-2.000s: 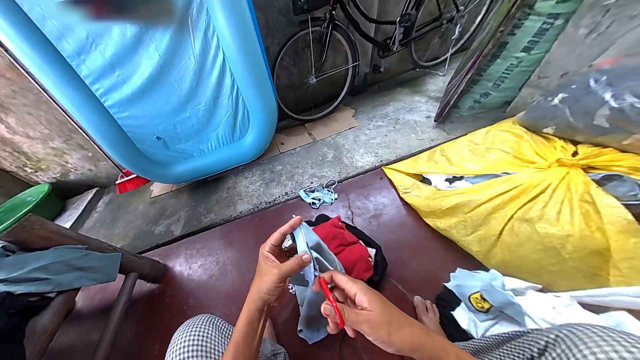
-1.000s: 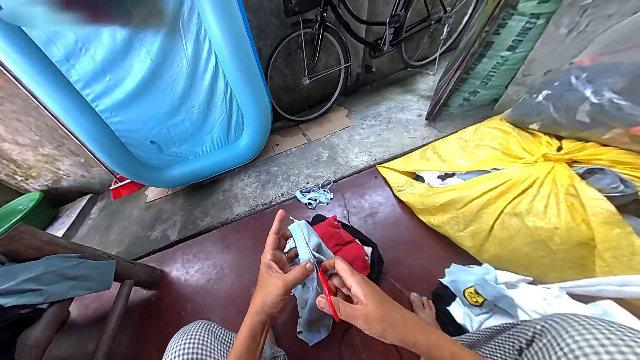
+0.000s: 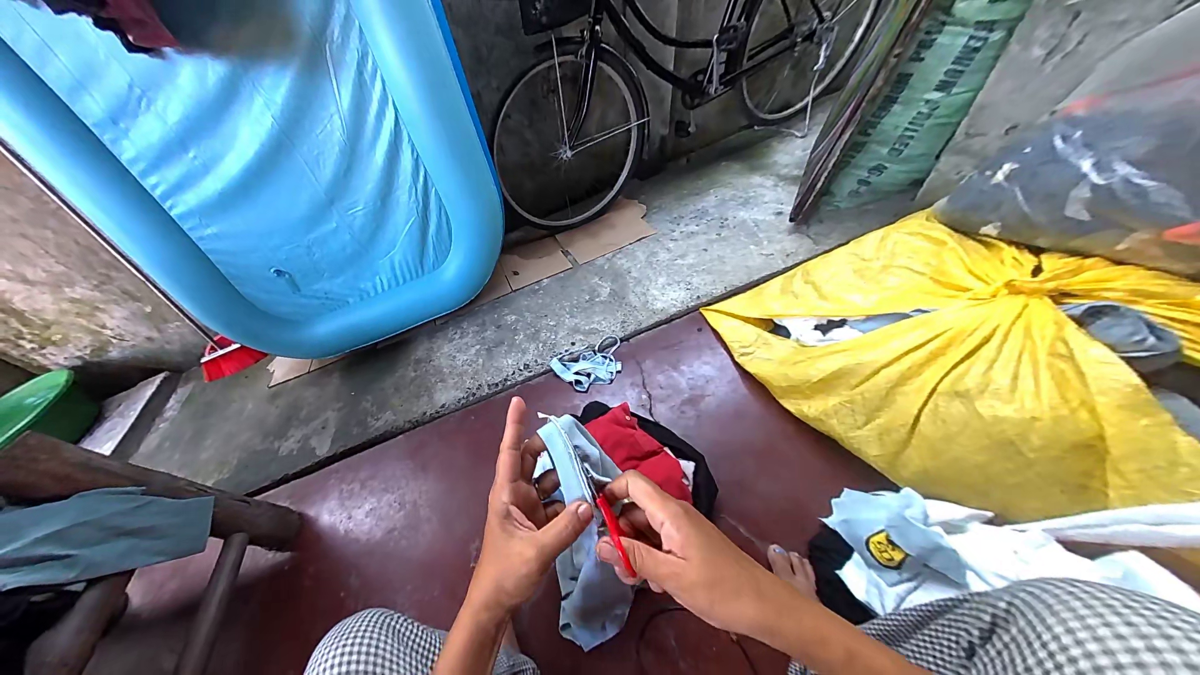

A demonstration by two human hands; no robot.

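My left hand [image 3: 525, 525] holds up a light blue-grey cloth piece [image 3: 595, 595] with a seam along its upper edge, its index finger raised. In my right hand [image 3: 670, 548] is a small red-handled tool [image 3: 616, 536], its tip against the cloth's seam; the tip is too small to tell its kind. The cloth's lower end hangs toward the dark red floor. Just behind it lie red fabric [image 3: 642, 455] and black fabric [image 3: 698, 469] in a pile. Farther off, light blue scraps [image 3: 588, 366] lie by the floor's edge.
A yellow sack [image 3: 900, 403] of cloth lies at right, near white garments [image 3: 1012, 558] with a badge. A wooden bench [image 3: 253, 520] bearing grey cloth stands at left. Beyond are a blue inflatable pool [image 3: 478, 206], a bicycle [image 3: 567, 150], a red broom [image 3: 230, 359] and a green basin [image 3: 37, 403].
Both hands stay close together at the cloth. My left index finger now stands up straighter, apart from the cloth, than two seconds ago.
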